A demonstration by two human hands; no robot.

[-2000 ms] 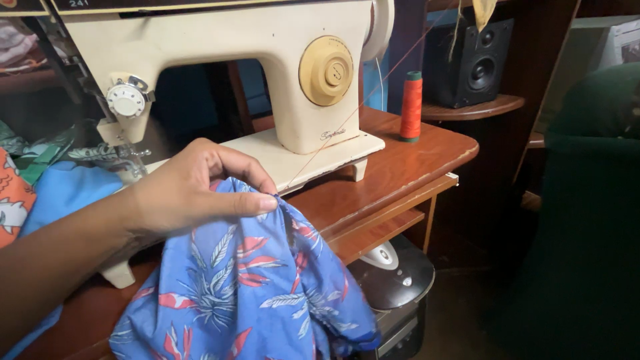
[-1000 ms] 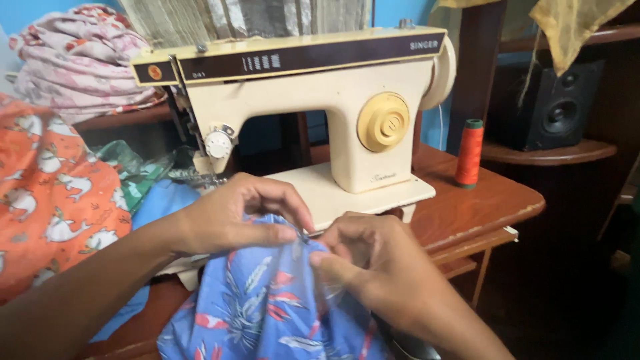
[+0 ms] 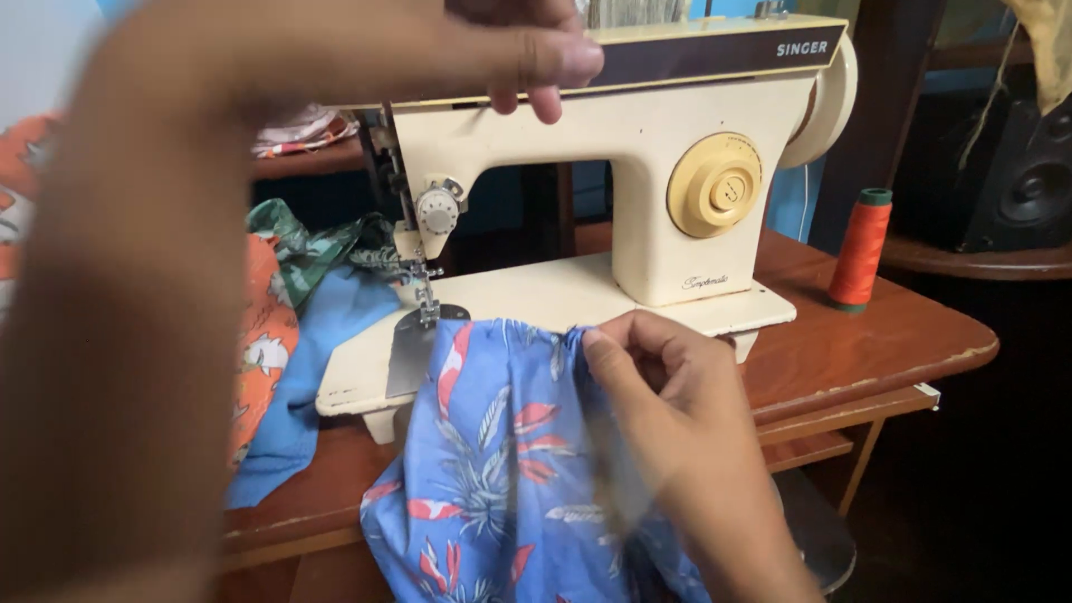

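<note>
Blue fabric (image 3: pixel 494 452) with a red and white leaf print hangs in front of a cream Singer sewing machine (image 3: pixel 519 134). My right hand (image 3: pixel 662 377) pinches its gathered top edge between thumb and fingers. The fabric's upper left corner lies close to the presser foot (image 3: pixel 429 310), in front of it; whether they touch, I cannot tell. My left hand (image 3: pixel 536 63) is raised before the machine's top cover, thumb and fingertips together, as in a pinch. A thread there is too fine to make out.
A spool of orange-red thread (image 3: pixel 861 251) stands on the wooden table (image 3: pixel 888 335) to the right. Blue cloth (image 3: pixel 289 435), orange printed fabric (image 3: pixel 266 352) and green fabric (image 3: pixel 310 251) lie left of the machine. A black speaker (image 3: pixel 1005 176) sits on a shelf behind.
My left hand has left the fabric's edge and risen toward the camera, in front of the machine's top. My right hand, absent two seconds ago, keeps hold of the gathered edge. The view has shifted.
</note>
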